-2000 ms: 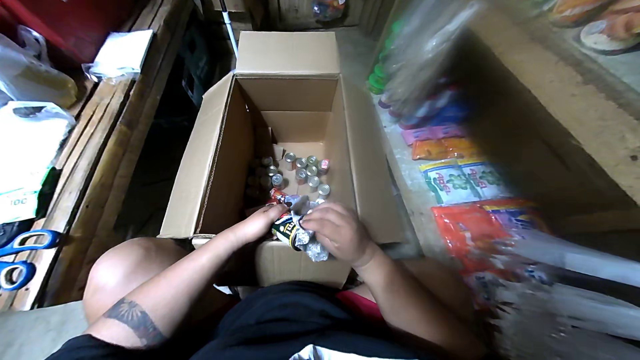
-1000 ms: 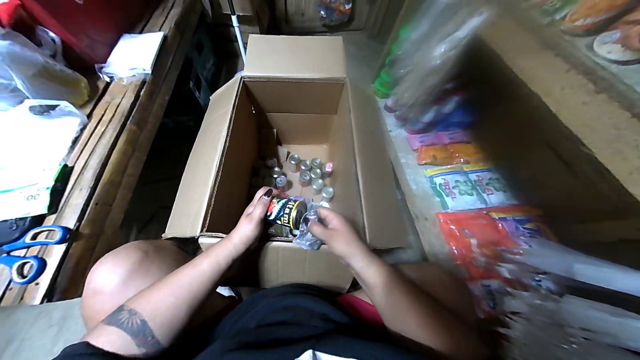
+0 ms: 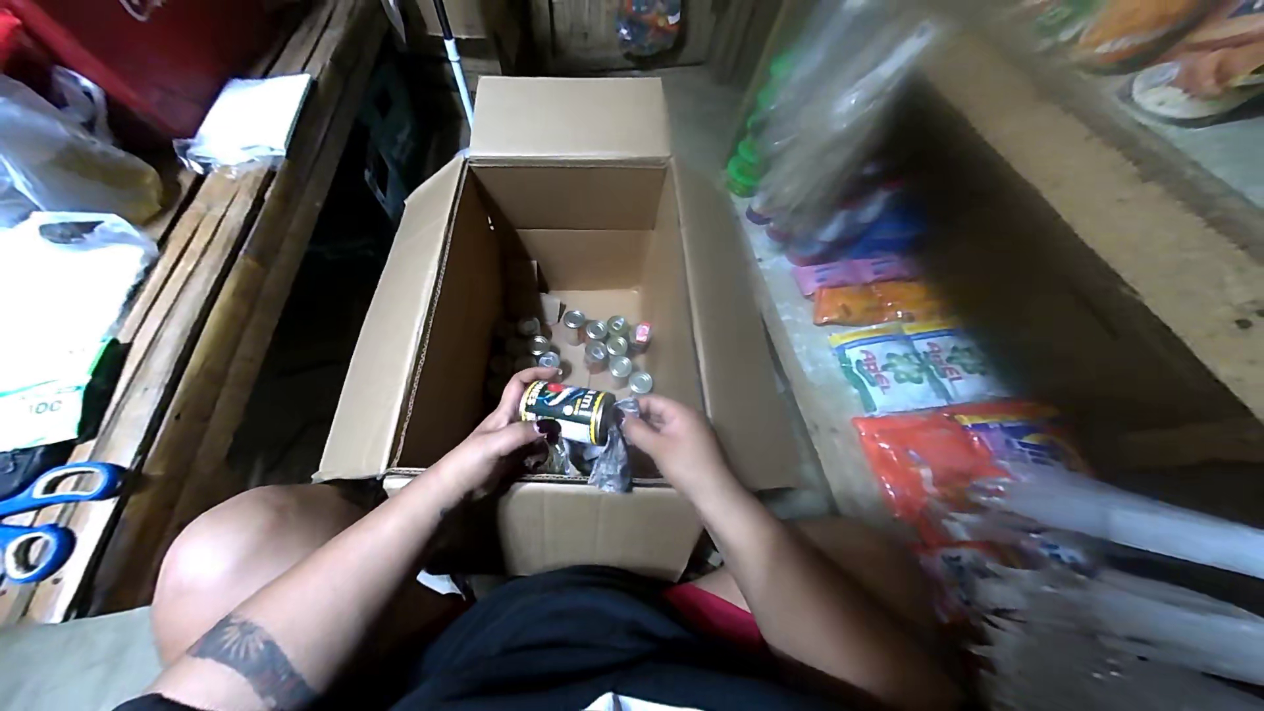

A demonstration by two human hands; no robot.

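A labelled tin can, dark with a yellow rim, lies sideways in my left hand, fingers behind it and thumb in front. My right hand pinches a crumpled grey plastic or cloth piece against the can's right end. Both hands are over the near edge of an open cardboard box between my knees. Inside, several small cans with silvery tops stand on the bottom, in the part beyond my hands. A small pink-topped item is at their right.
On the left, a wooden bench bears blue-handled scissors, plastic bags and a red container. Colourful packets lie along the right, beside a wooden ledge. Blurred clear plastic hangs near them.
The can has come more fully into view, turned onto its side with its label showing. My right hand and the crumpled piece have shifted from over the can to its right end.
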